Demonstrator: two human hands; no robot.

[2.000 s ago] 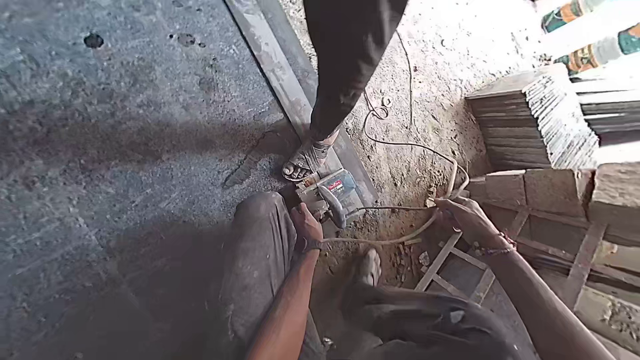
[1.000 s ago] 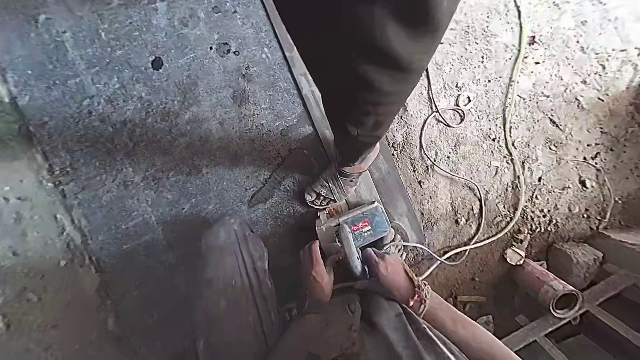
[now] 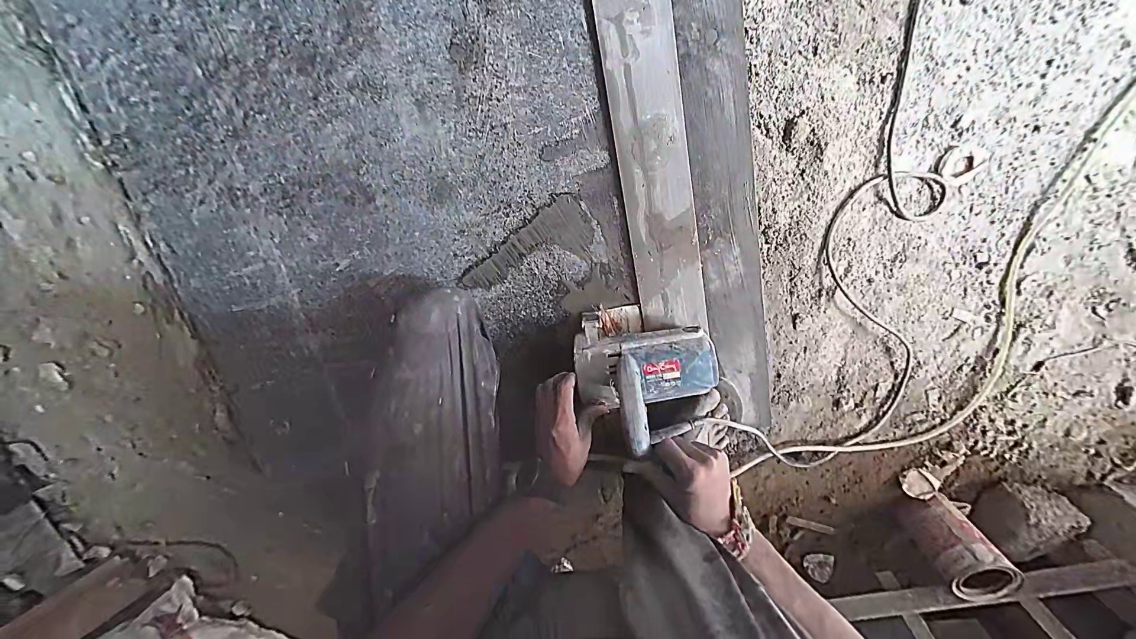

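A blue and grey handheld power cutter (image 3: pixel 679 377) with a loop handle rests at the near end of a long flat straightedge strip (image 3: pixel 655 169) on a dark stone slab (image 3: pixel 355 160). My left hand (image 3: pixel 564 435) is at the cutter's left side, thumb and fingertips near its metal guard; whether it grips is unclear. My right hand (image 3: pixel 697 484) is curled just behind the handle, around a pale hose (image 3: pixel 896 439) that shows on both sides of the fist. A thin cable (image 3: pixel 754 430) runs from the handle's rear. The blade is hidden.
A smoother grey strip (image 3: pixel 732 195) runs along the slab's right side. Rough ground with looped cable (image 3: pixel 901 342) lies beyond it. At lower right are a reddish pipe piece (image 3: pixel 958 541), a stone block (image 3: pixel 1029 519) and a metal frame (image 3: pixel 1065 581). Rubble lies at lower left.
The other person's leg and foot, earlier beside the cutter, are out of view. My right hand, earlier out to the right on the hose, has come in to the cutter's rear.
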